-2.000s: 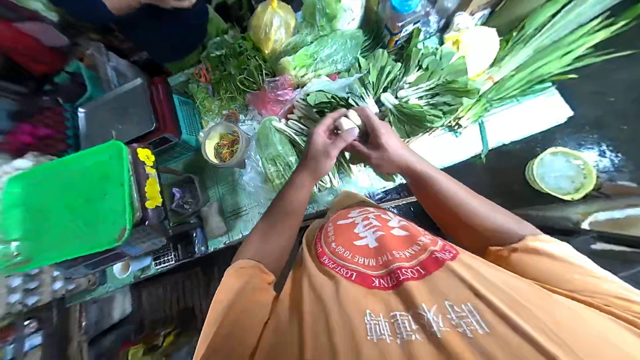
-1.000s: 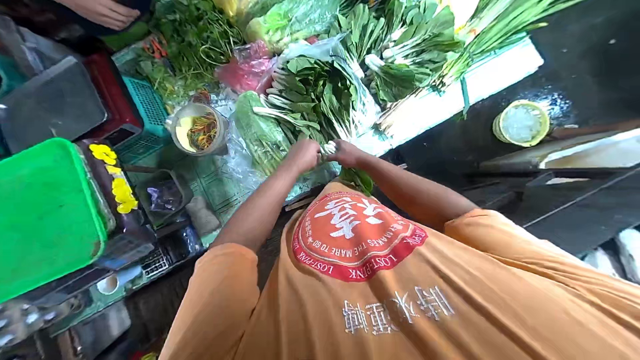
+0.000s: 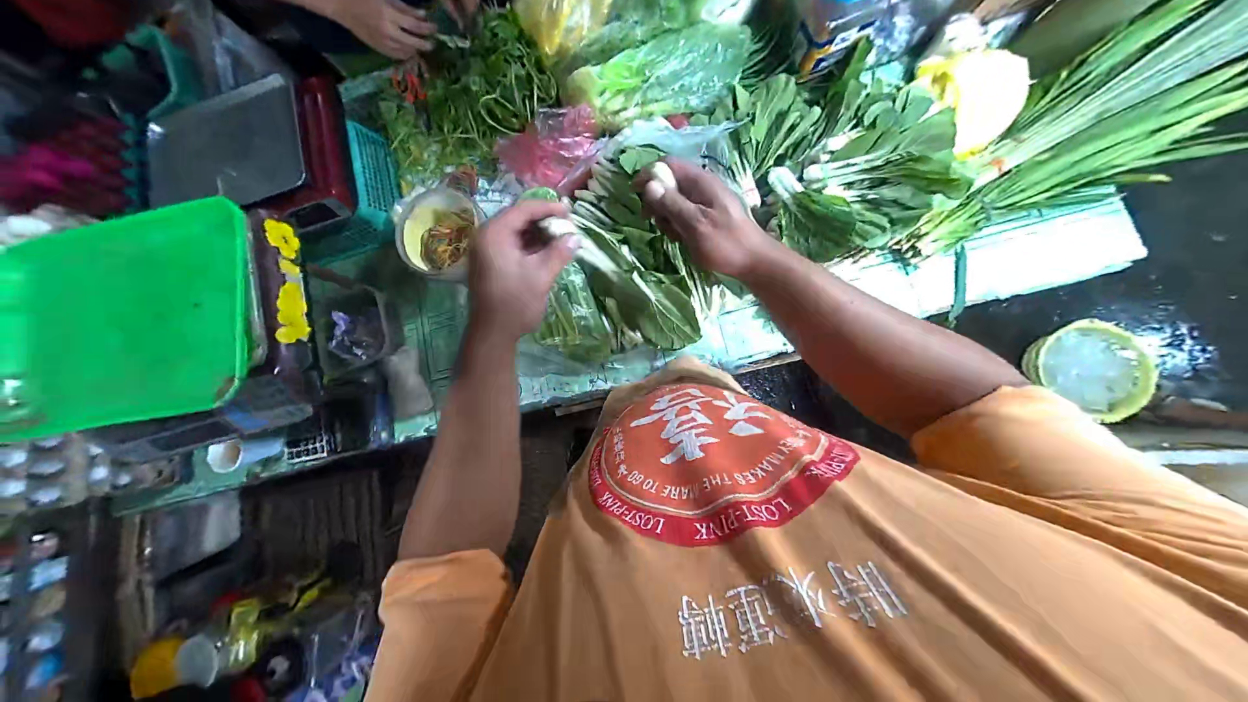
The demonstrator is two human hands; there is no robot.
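My left hand [image 3: 522, 263] holds the white stem end of a leafy green [image 3: 561, 227] between thumb and fingers, its stalks seeming to trail right. Up and to the right, my right hand [image 3: 697, 210] pinches the pale stem end of another leafy green [image 3: 662, 177]; its leaves are partly hidden by the fingers. Loose leafy greens with white stalks [image 3: 648, 292] lie between and below both hands. To the right of my right hand rest bunches of the same kind of greens [image 3: 814, 214].
A tub with brownish strands [image 3: 439, 232] stands left of my left hand, near a green tray [image 3: 127, 312] and a scale [image 3: 229, 141]. Plastic-wrapped greens [image 3: 673, 73] and long green leaves [image 3: 1102, 117] lie beyond. Another person's hand [image 3: 390, 27] is at top left. A bucket [image 3: 1094, 370] stands right.
My hands, close together one second ago, are now apart, each with a pale stem end in its fingers. Both have moved farther forward over the greens.
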